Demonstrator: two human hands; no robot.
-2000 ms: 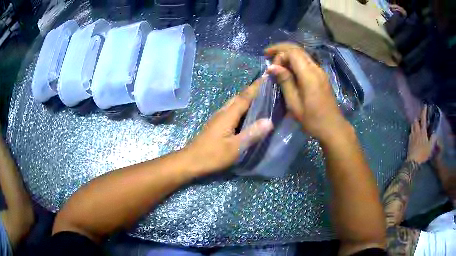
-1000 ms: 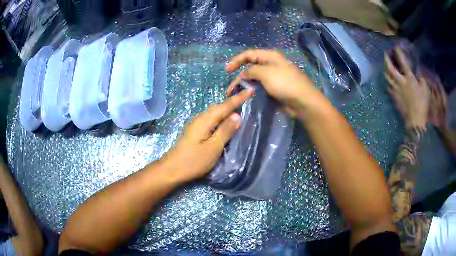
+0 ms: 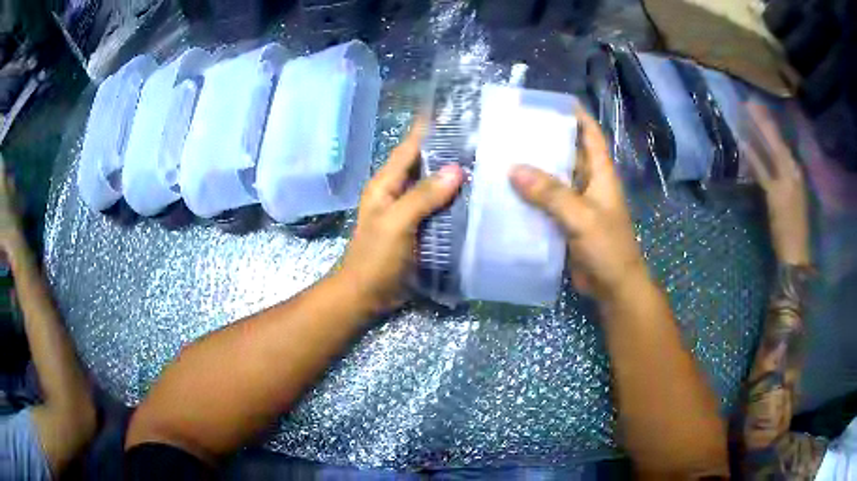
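Observation:
An assembled set, a black ribbed part beside a frosted white container (image 3: pixel 521 225), is held upright between both hands above the bubble wrap. My left hand (image 3: pixel 399 211) grips its dark left side, thumb on the front. My right hand (image 3: pixel 587 211) grips the frosted right side, thumb on its face. Clear glossy film shows over the black part; whether it covers the frosted part is hard to tell. My fingertips behind the set are hidden.
Several frosted containers (image 3: pixel 315 136) with dark bottoms lean in a row at left. Black-and-frosted sets (image 3: pixel 678 122) lie at right, near another person's hand (image 3: pixel 775 160) and tattooed forearm. Bubble wrap (image 3: pixel 225 301) covers the table. A tan cardboard piece (image 3: pixel 714 42) is at far right. Another person's arm is at left.
The set has been turned and raised so its frosted side shows, and both hands now grip its sides. At right, a second set now lies beside the first, by the other person's hand.

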